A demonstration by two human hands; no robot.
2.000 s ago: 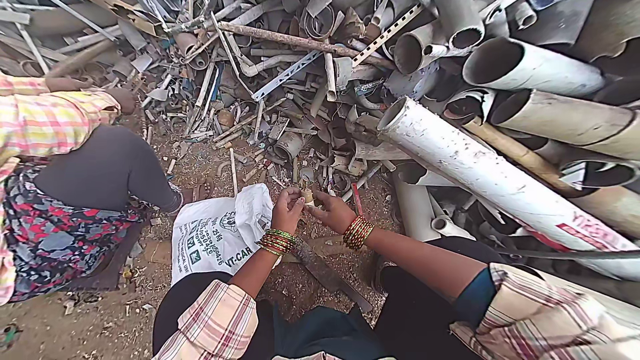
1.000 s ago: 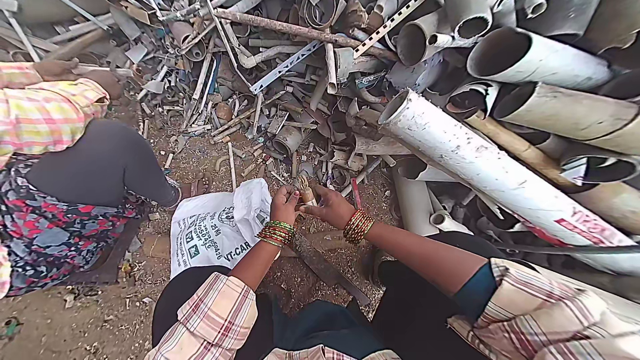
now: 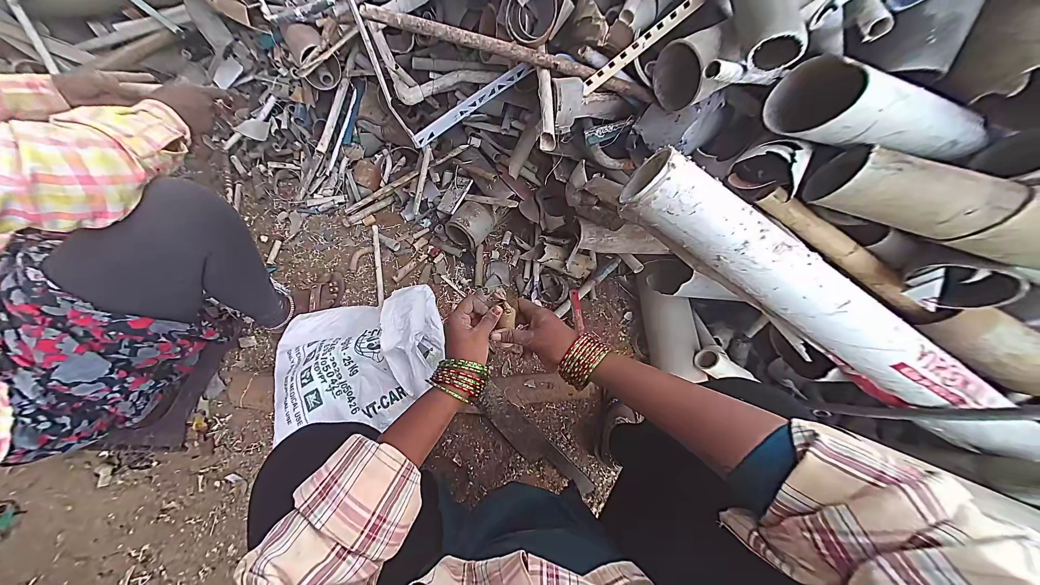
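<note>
Both hands meet in front of me over the ground. My right hand [image 3: 540, 331] grips a small tan pipe piece [image 3: 505, 315], its fingers around the lower end. My left hand [image 3: 471, 327] is at the piece's left side, thumb and fingertips pinched together near its top; whether they hold a part of it I cannot tell. Below the hands a long flat dark metal blade [image 3: 532, 435] lies slanting on the ground, between my knees. A white woven sack [image 3: 349, 357] with print on it lies just left of my left wrist.
A co-worker in a checked shirt [image 3: 97, 166] sits at the left, hands at the scrap. A heap of pipe scrap [image 3: 479, 179] spreads ahead. A large white pipe [image 3: 756, 252] slants down on my right, among several wide pipes [image 3: 873, 106].
The small tan piece stood more upright and showed more plainly between my hands a second ago. The co-worker's hands have moved right toward the scrap.
</note>
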